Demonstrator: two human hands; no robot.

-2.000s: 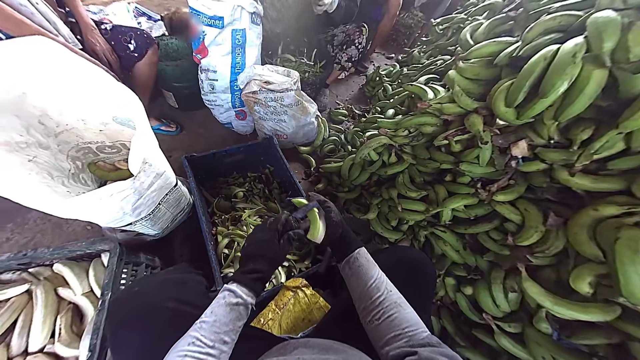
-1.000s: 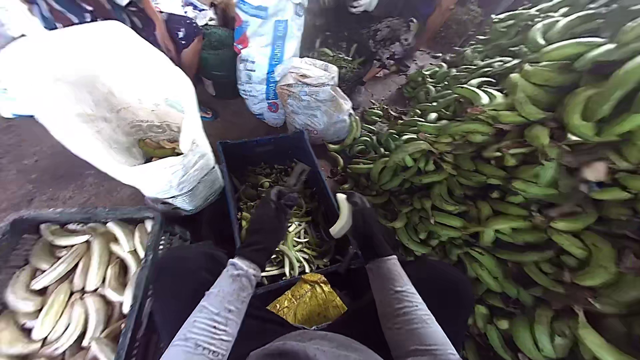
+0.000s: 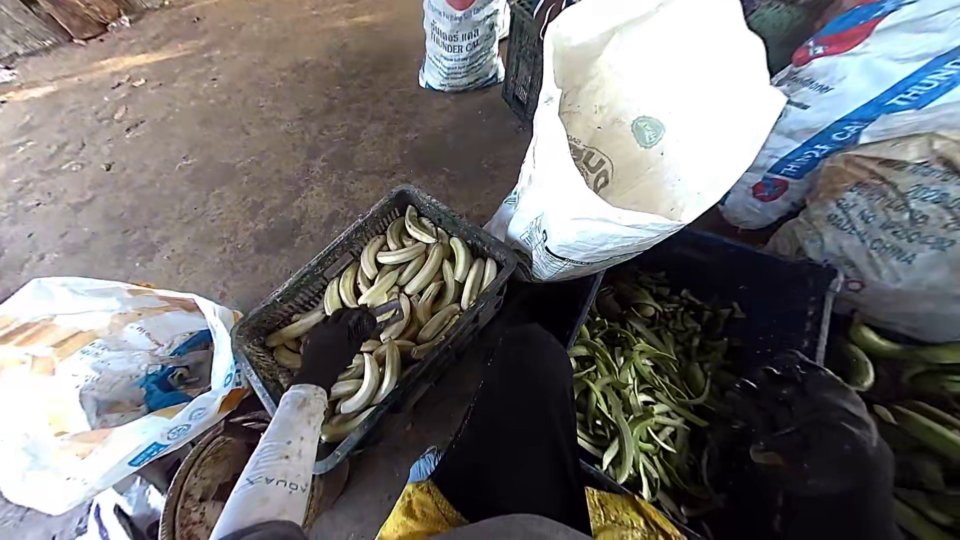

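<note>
My left hand, in a black glove, reaches over the left part of a black plastic crate of peeled green plantains or bananas. A small dark hand tool, its kind unclear, juts from the fingers over the fruit. The glove hides some fruit beneath it. My right hand cannot be made out; a dark, blurred shape at the right looks like my knee. Between my legs a dark blue crate holds green peel strips.
A white woven sack stands open behind the crates. Another open sack is at the left, beside a round, stained container. Printed sacks stand at upper right. Unpeeled green fruit lies at the right edge.
The view has swung far left. My left hand has moved from the peel crate to the crate of peeled fruit. My right hand, earlier holding a peeled fruit, is no longer distinguishable.
</note>
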